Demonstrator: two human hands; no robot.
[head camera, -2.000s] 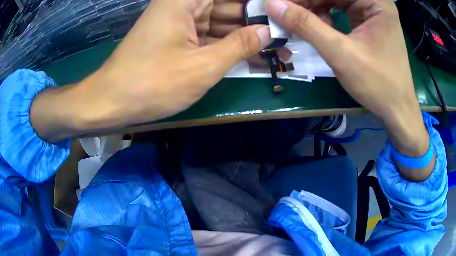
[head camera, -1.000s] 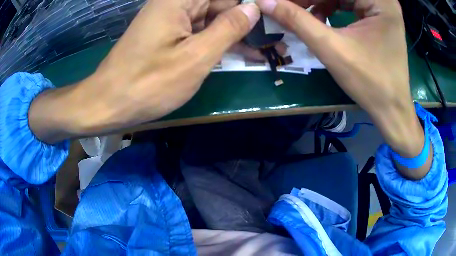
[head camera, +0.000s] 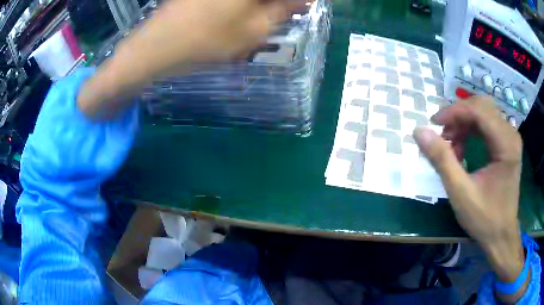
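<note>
My left hand (head camera: 221, 27) is blurred and reaches over the stack of clear trays (head camera: 238, 98) at the top; its fingertips are cut off or smeared, so whether it holds something cannot be told. A grey and dark patch shows in the top tray beside the hand. My right hand (head camera: 477, 161) is over the right edge of the sticker sheets (head camera: 391, 128), thumb and fingers apart, with nothing visible between them. The overlapped white sheets carry rows of grey notched squares. No display module can be made out clearly.
A white power supply (head camera: 507, 53) with red digits stands at the top right. An open cardboard box (head camera: 128, 247) with white liner scraps (head camera: 166, 253) is below the front edge of the green bench (head camera: 238, 184). Dark equipment and a white and pink item (head camera: 56, 53) are at the upper left.
The view has turned left and up. My hands, earlier together around a dark module with its tail hanging, are now apart; the left is over the trays and the module is no longer visible.
</note>
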